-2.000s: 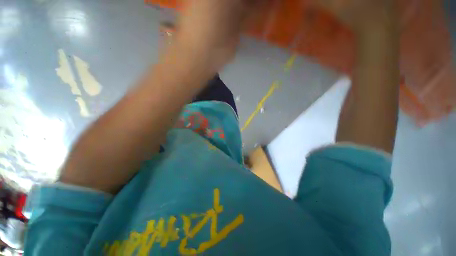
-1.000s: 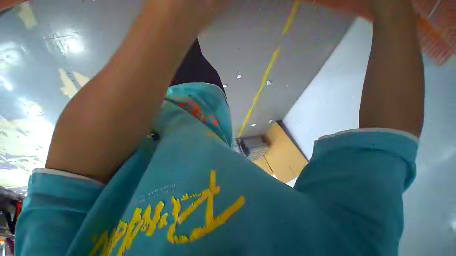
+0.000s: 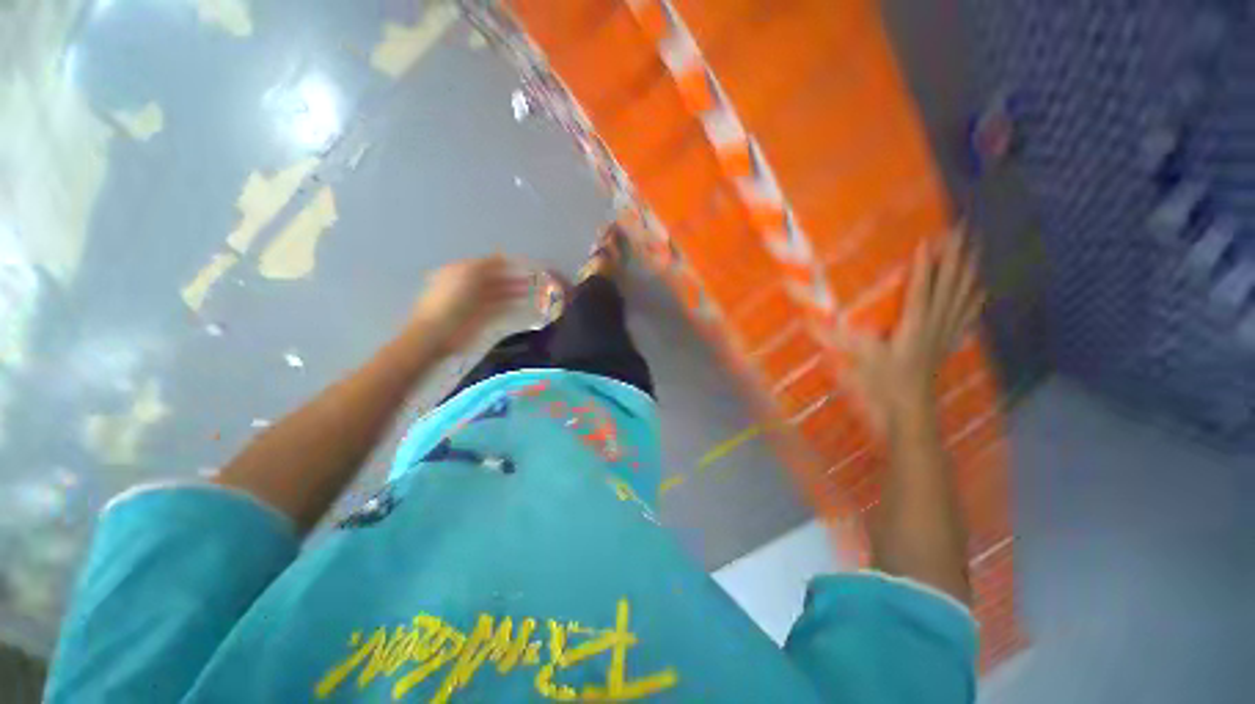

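Note:
A tall orange carton stack [image 3: 812, 179] runs from the top of the view down to the lower right. It has two columns with a white-and-orange seam between them. My right hand [image 3: 911, 323] is over the face of the stack, fingers spread and holding nothing; whether it touches the cartons cannot be told for sure. My left hand [image 3: 475, 300] is off to the left over the floor, away from the stack, blurred, with nothing seen in it.
A large wall of blue-and-white cartons [image 3: 1129, 179] stands right of the orange stack, with a small red-and-blue item [image 3: 992, 132] beside it. The grey floor [image 3: 413, 179] has peeling pale patches and a yellow line. A pale wall [image 3: 779, 575] shows at lower centre.
Both hands have come down into view from the top edge and moved apart. The view has shifted, so the orange stack and the blue-and-white cartons now show. The brown boxes are out of view.

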